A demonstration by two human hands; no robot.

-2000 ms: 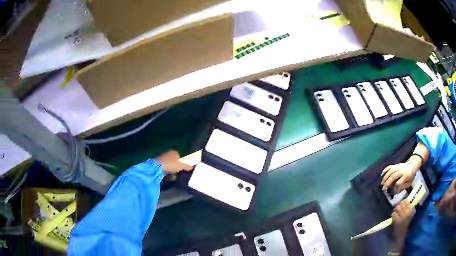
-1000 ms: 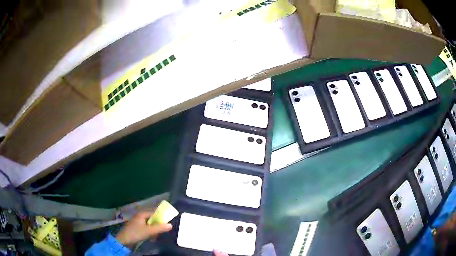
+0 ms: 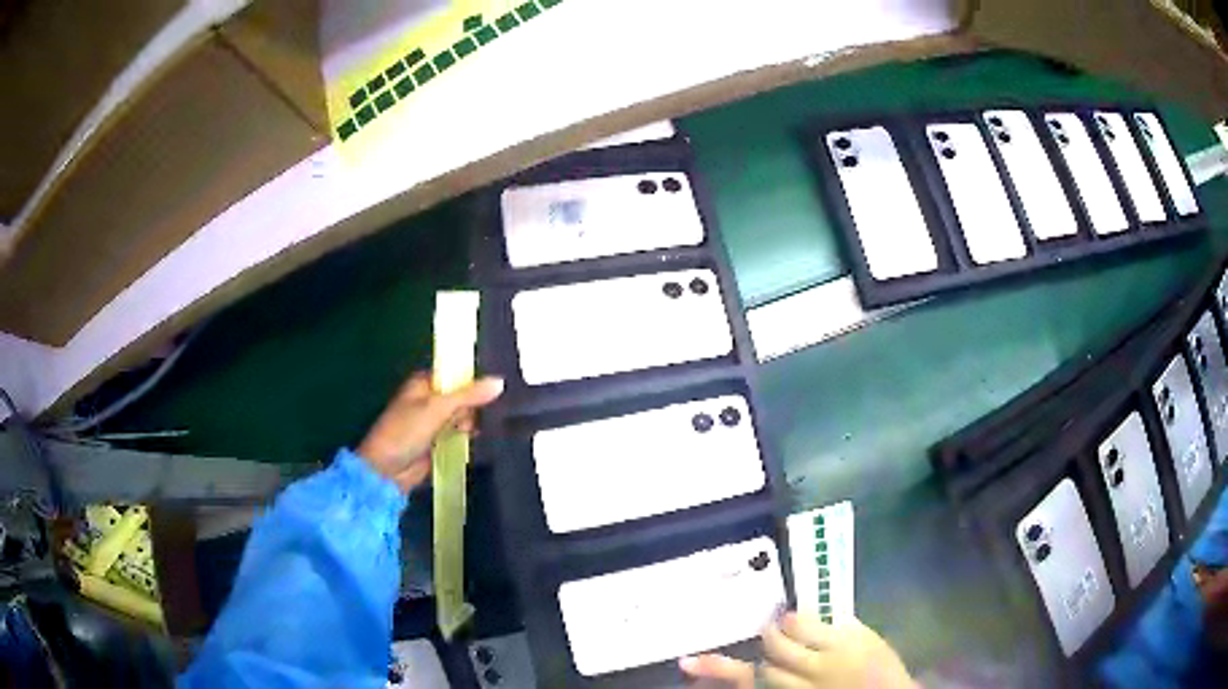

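My left hand, in a blue sleeve, pinches a long pale yellow strip left of the near phone tray. My right hand is cut off by the bottom edge. Its fingertips are at the camera end and lower edge of the nearest silver-white phone, back side up; whether they hold anything is unclear. One dark lens circle shows there. A white strip with green squares stands just above this hand. More phones lie in the black tray.
Another phone tray lies at the upper right and one at the right edge, by another person's blue sleeve. A white shelf with cardboard and a yellow green-square sheet crosses the top. A box of yellow strips stands at the lower left.
My left hand appears higher, and its yellow strip now shows at full length. My right hand has come further into view at the nearest phone. The camera view has shifted.
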